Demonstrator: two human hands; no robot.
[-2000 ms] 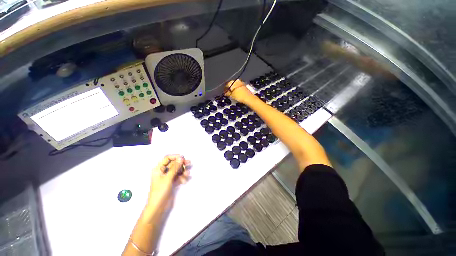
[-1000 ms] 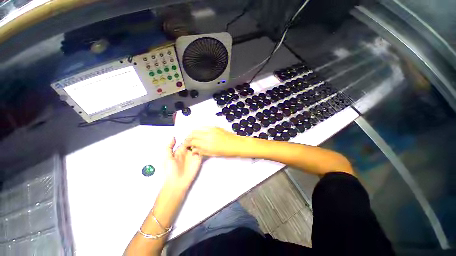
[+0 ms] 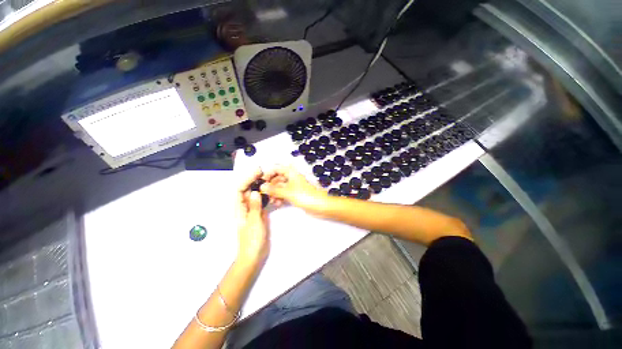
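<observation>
My left hand (image 3: 251, 204) is raised over the white bench (image 3: 150, 272), its fingers around dark round modules (image 3: 264, 198). My right hand (image 3: 290, 187) meets it from the right, its fingertips at the modules; whether they grip one is hidden. The exact number held cannot be told. A green-faced module (image 3: 198, 233) lies apart on the bench, left of my hands. Many black round modules (image 3: 361, 157) stand in rows on the right side of the bench.
Behind are a test instrument (image 3: 136, 123), a fan (image 3: 275, 78), a black box (image 3: 209, 161) with cable and a few loose modules (image 3: 249, 149). A clear ribbed tray (image 3: 34, 286) is at the left edge. A pale cable (image 3: 375, 61) hangs behind the rows.
My right hand has come from the module rows to my left hand. Dark modules now show between the fingers. The view has shifted.
</observation>
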